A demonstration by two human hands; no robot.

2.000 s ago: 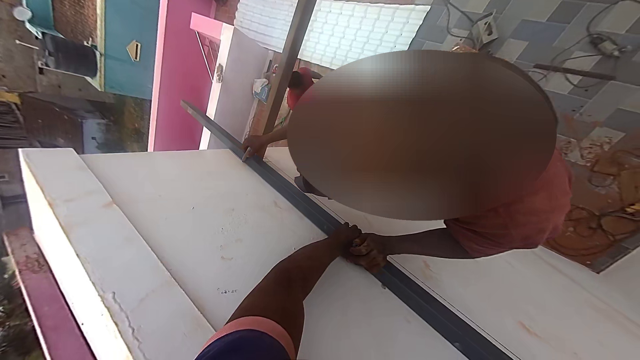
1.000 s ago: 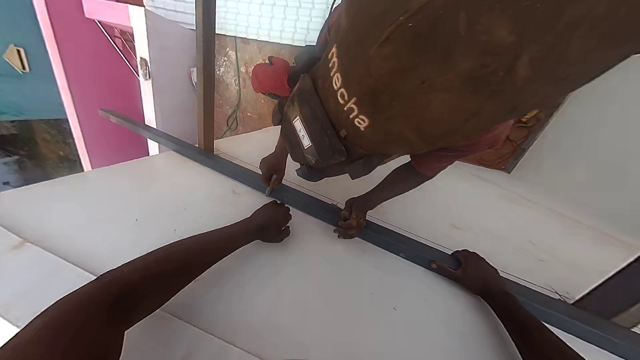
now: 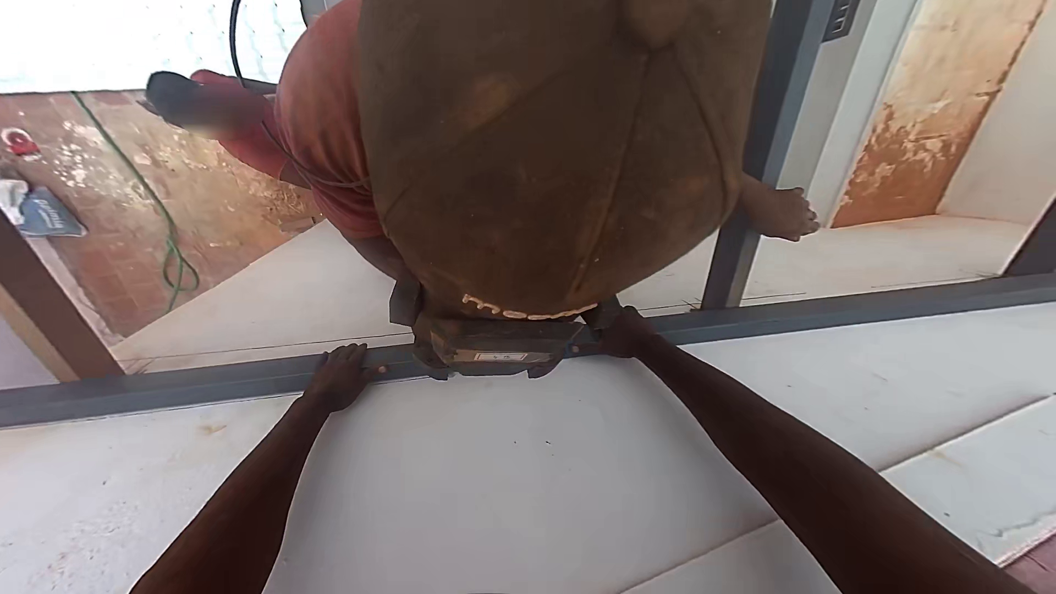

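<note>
A long grey metal bar (image 3: pixel 198 382) runs across the view along a white ledge. My left hand (image 3: pixel 338 378) is on the bar, its fingers curled over the far edge. To the right, my right hand (image 3: pixel 629 332) grips the same bar, its fingertips partly hidden beside a dark device (image 3: pixel 499 342). That device sits at the front of the brown cap (image 3: pixel 544 157) of a co-worker, who bends over the bar between my hands. The cap hides the co-worker's face and much of the body; their hands are not clearly visible.
A grey upright (image 3: pixel 742 247) meets the bar at right, beside a bare hand or foot (image 3: pixel 780 210). A brown post (image 3: pixel 58 289) stands at left. Beyond lie a green hose (image 3: pixel 169 231) and a blue-and-white bag (image 3: pixel 49 213). Another person (image 3: pixel 206 107) in red is partly visible.
The view has swung strongly. My left hand, just short of the bar one second ago, is now on it. The co-worker's hands, earlier seen on the bar, are no longer clearly visible.
</note>
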